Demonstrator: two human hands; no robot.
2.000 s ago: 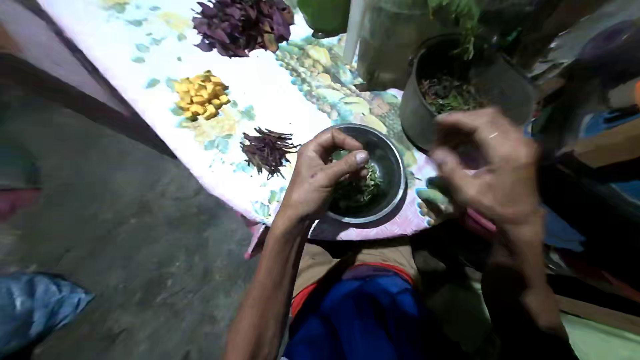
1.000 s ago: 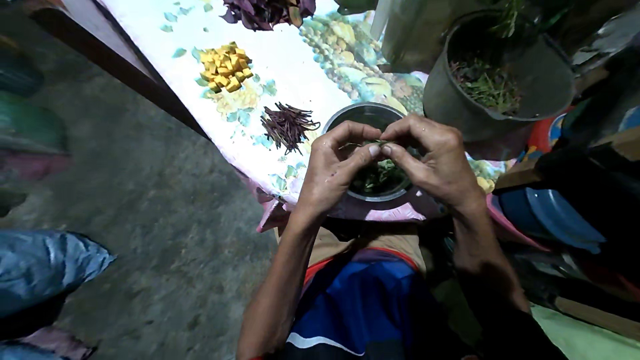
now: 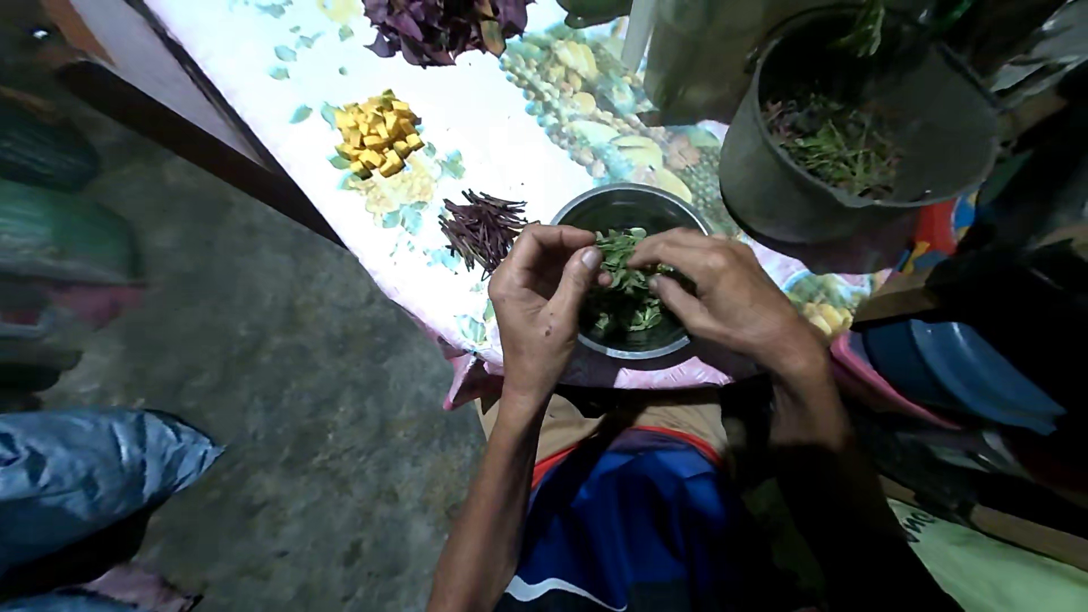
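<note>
My left hand (image 3: 548, 297) is over the left side of a metal bowl (image 3: 633, 351), thumb and forefinger nearly together; whether a stem is pinched there I cannot tell. Over the bowl's right side is my right hand (image 3: 722, 289), fingers bent around a bit of green leaf (image 3: 659, 270). Green leaves (image 3: 629, 310) lie inside the bowl. Just left of the bowl sits a pile of dark purple cut stems (image 3: 483, 228). Yellow diced pieces (image 3: 378, 134) are heaped farther left, and purple leaves (image 3: 438, 30) lie at the table's back.
A large grey pot (image 3: 782, 195) holding green sprigs and stems stands right of the bowl. The table has a floral cloth (image 3: 340, 212). Blue basins (image 3: 977, 374) are at the lower right. A blue plastic sack (image 3: 93, 476) rests on the floor at the left.
My right hand was near the pot two seconds ago, then met my left hand over the bowl. Now the two hands are slightly apart.
</note>
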